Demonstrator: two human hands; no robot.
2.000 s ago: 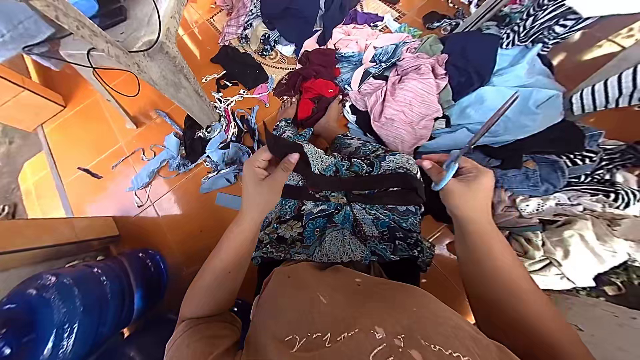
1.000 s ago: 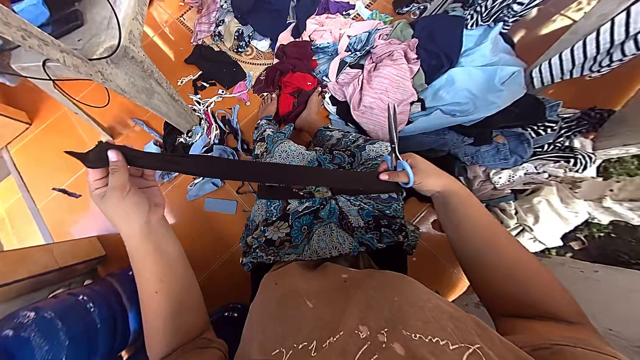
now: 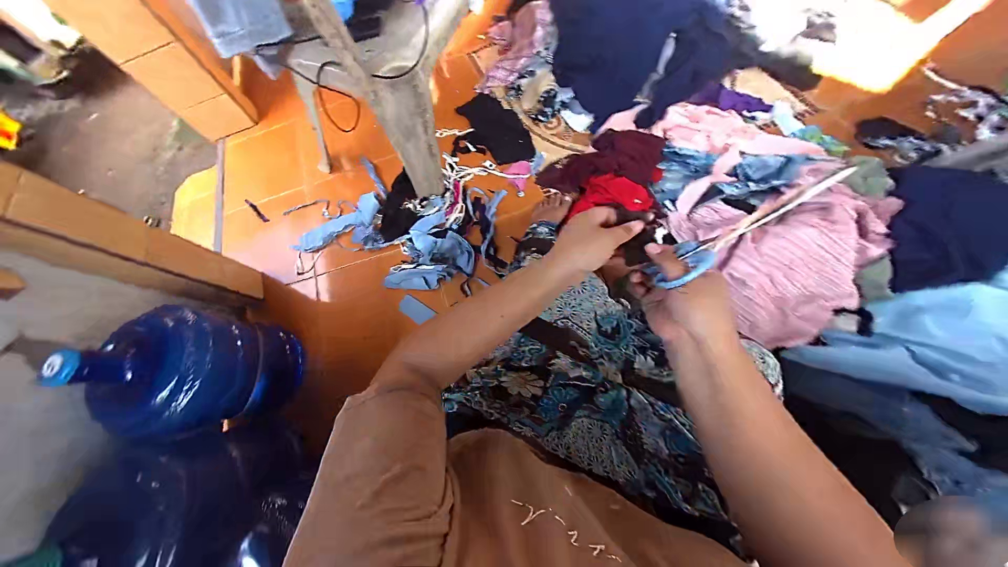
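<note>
My left hand (image 3: pixel 594 240) is at the red cloth (image 3: pixel 616 194), its fingers pinching a dark piece of fabric (image 3: pixel 636 240). Close on its right, my right hand (image 3: pixel 681 291) holds scissors with blue handles (image 3: pixel 697 264); the blades point up and right over a pink striped garment (image 3: pixel 795 268). Whether the right fingers also touch the dark fabric cannot be told. A long black strip (image 3: pixel 559 337) lies across the patterned blue and black cloth (image 3: pixel 567 386) on my lap. Maroon cloth (image 3: pixel 610 157) lies just beyond the red one.
Light blue scraps (image 3: pixel 433 252) and cords lie by a table leg (image 3: pixel 409 126). Blue water jugs (image 3: pixel 189 370) stand or lie at the lower left. Navy cloth (image 3: pixel 630 47), light blue cloth (image 3: pixel 937 339) and other garments are heaped ahead and to the right.
Both hands have moved forward to the red cloth. The black strip, stretched between them a second ago, now lies on my lap. The view has shifted left.
</note>
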